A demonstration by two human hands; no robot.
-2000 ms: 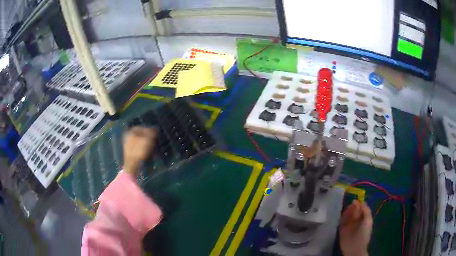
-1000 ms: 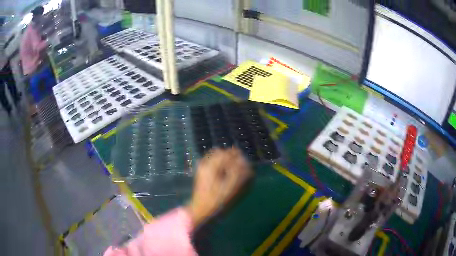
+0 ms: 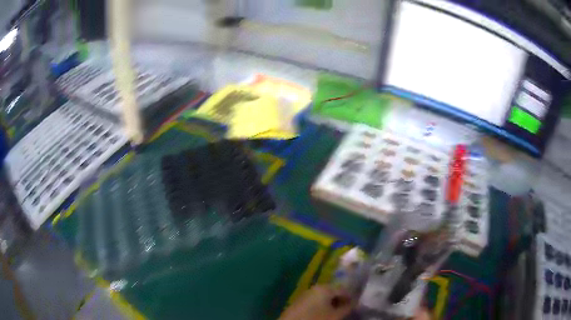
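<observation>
The silver test fixture (image 3: 394, 275) stands at the lower right, with its red clamp handle (image 3: 457, 174) upright. My left hand (image 3: 319, 304) is at the bottom edge, close to the fixture's left side, blurred and partly cut off; whether it holds anything is unclear. Only a sliver of my right hand (image 3: 424, 310) shows at the bottom edge, at the fixture's right side; its fingers cannot be made out. The white foam tray (image 3: 347, 195) behind the fixture holds dark grey parts in several cutouts; other cutouts show brown.
A clear blister tray (image 3: 119, 219), partly filled with black parts (image 3: 213, 178), lies on the green mat. Yellow dot sheets (image 3: 260, 119) lie behind it. More white trays (image 3: 59, 162) are at far left. A monitor (image 3: 457, 69) stands behind; a tray stack (image 3: 551, 250) is at right.
My left hand has moved from the blister tray to the fixture's left side. My right hand, out of view one second ago, shows slightly again. The view has swung left and back right.
</observation>
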